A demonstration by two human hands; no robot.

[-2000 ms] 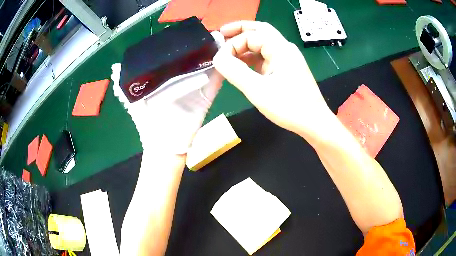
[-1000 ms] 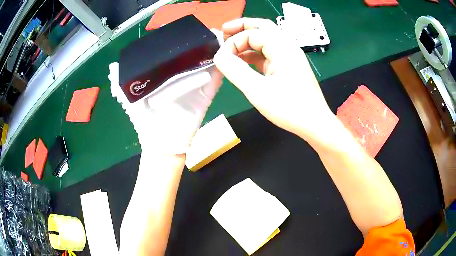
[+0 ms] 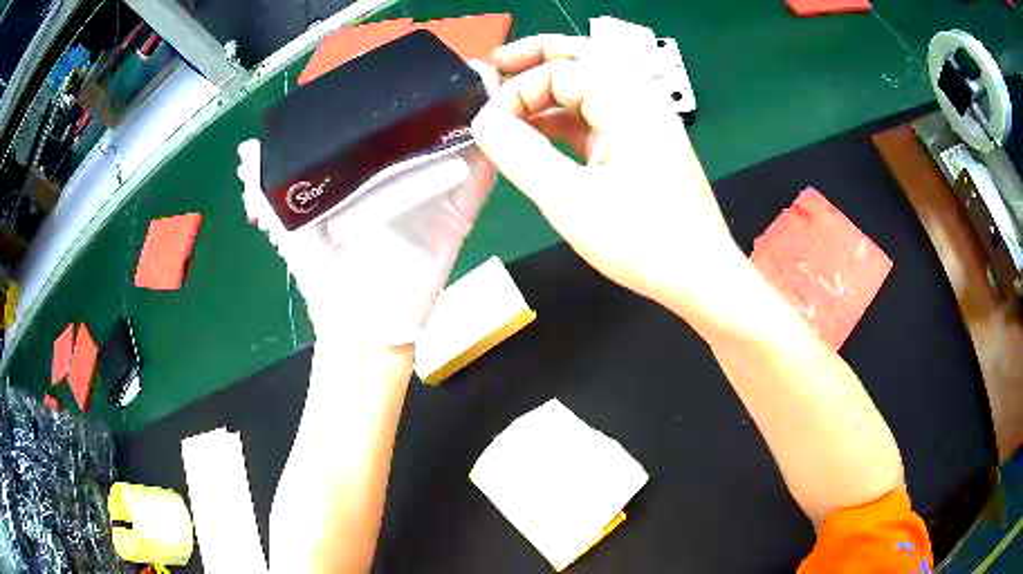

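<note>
A black set-top box (image 3: 370, 123) with a glossy dark-red front and a white "Star" logo lies in my white-gloved left hand (image 3: 387, 252), front towards me. My bare right hand (image 3: 606, 168) is at the box's right end, thumb and index finger pinched together beside the HDMI mark. Whether a label is between these fingertips cannot be told. A label stack (image 3: 477, 320) with a yellow edge lies on the black mat below my left hand. A white label sheet (image 3: 559, 482) lies nearer to me.
Red foam pads (image 3: 168, 251) and a white box underside (image 3: 671, 70) are on the green belt (image 3: 808, 84). A red sheet (image 3: 825, 267) lies on the mat at right. A tape dispenser (image 3: 971, 95) stands at the right edge. White strips (image 3: 222, 493) and a yellow roll (image 3: 151, 524) are at left.
The foam pads and the white box underside have moved left with the belt. Both hands and the held box have shifted only slightly left; the pinch at the box's right end is unchanged.
</note>
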